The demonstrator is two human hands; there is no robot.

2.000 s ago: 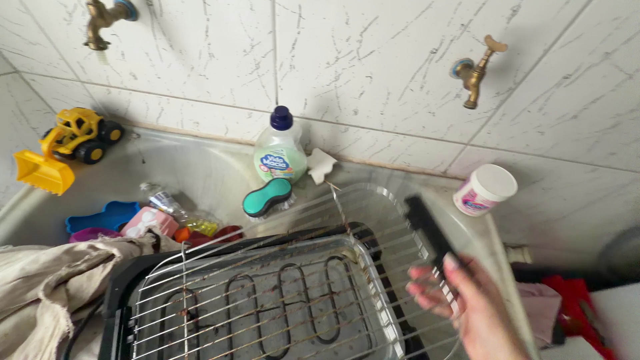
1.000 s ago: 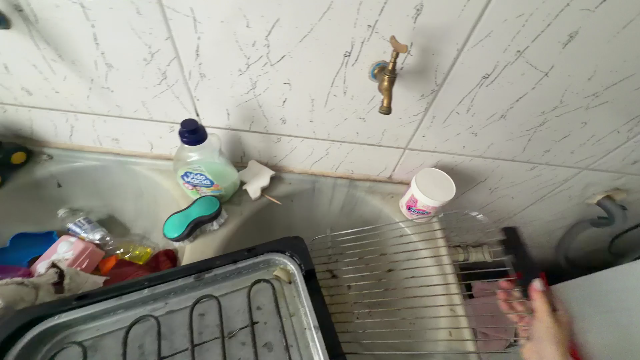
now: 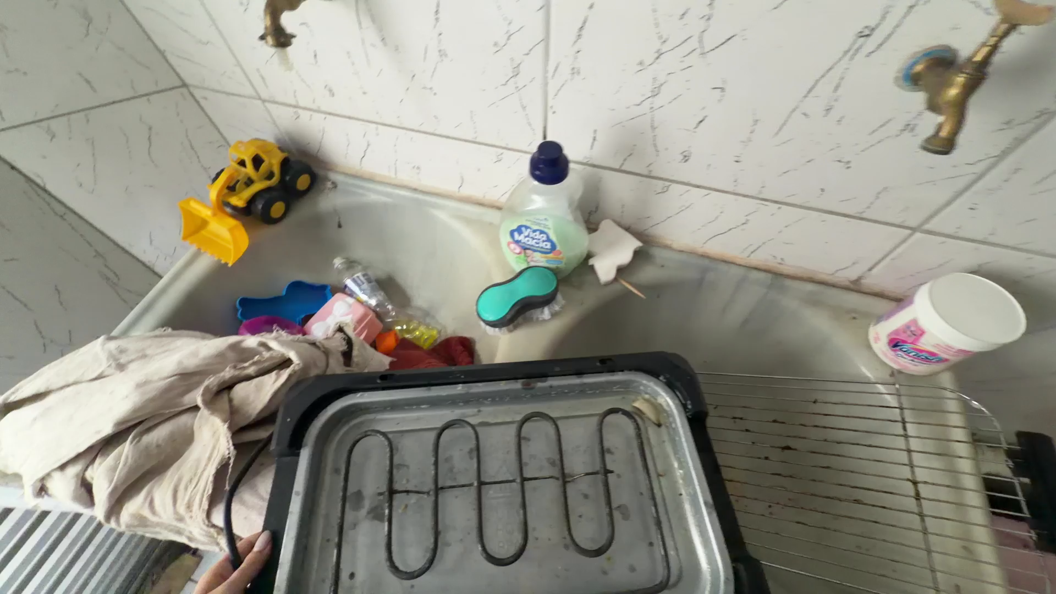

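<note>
An electric grill base (image 3: 495,511) with a black frame, a metal tray and a looped heating element rests over the sink's front. Fingers of my left hand (image 3: 239,565) touch its lower left edge, beside the black power cord (image 3: 235,487). The wire grill rack (image 3: 841,462) lies across the right basin, to the right of the base, its black handle (image 3: 1038,478) at the frame's edge. My right hand is out of view. A small whitish scrap (image 3: 648,410) lies in the tray's upper right corner.
Beige cloth (image 3: 140,421) covers the sink's left front. Behind stand a detergent bottle (image 3: 543,231), a teal brush (image 3: 518,299), a white tub (image 3: 945,322) and a yellow toy loader (image 3: 256,186). Small toys and a plastic bottle (image 3: 363,285) lie in the left basin (image 3: 396,239). Brass taps (image 3: 949,91) project above.
The rack, above the base two seconds ago, now lies to its right. My right hand, on its handle earlier, has left the view. My left hand now shows at the base. The view has swung left.
</note>
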